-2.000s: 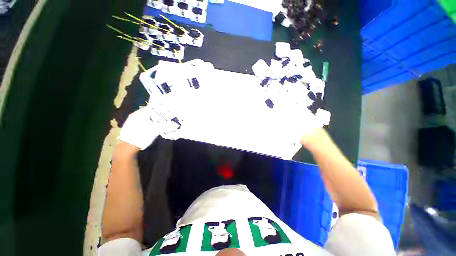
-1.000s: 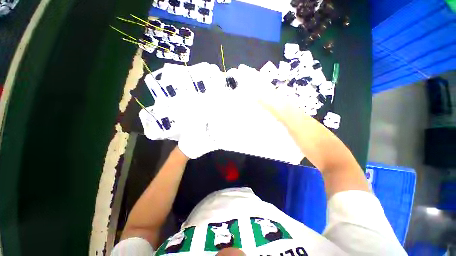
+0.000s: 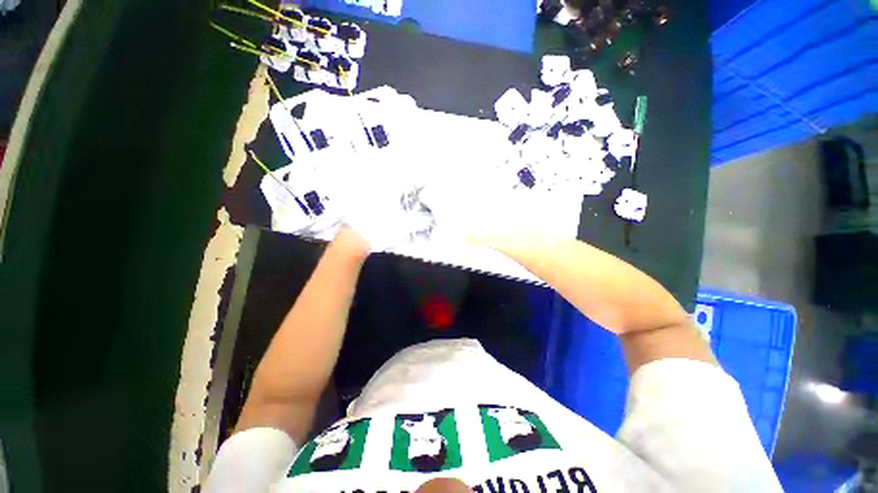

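Observation:
Several white housings with dark centres and thin yellow wires lie at the left of the white sheet, one at the lower left. My left hand, in a white glove, is at the sheet's front edge near the middle. My right hand, also gloved, is just right of it. Both gloves blend into the overexposed sheet. A faint greyish shape shows between them; what it is, and whether a hand grips it, cannot be made out.
White pieces with dark parts are heaped at the sheet's right. A green tool and a single white piece lie beyond. Wired units stand upper left. Dark small parts lie top right. A blue bin is lower right.
My hands have come together at the front middle of the sheet, the right one drawn back toward me. The wired unit that lay at the sheet's upper middle no longer shows there. The view has shifted slightly.

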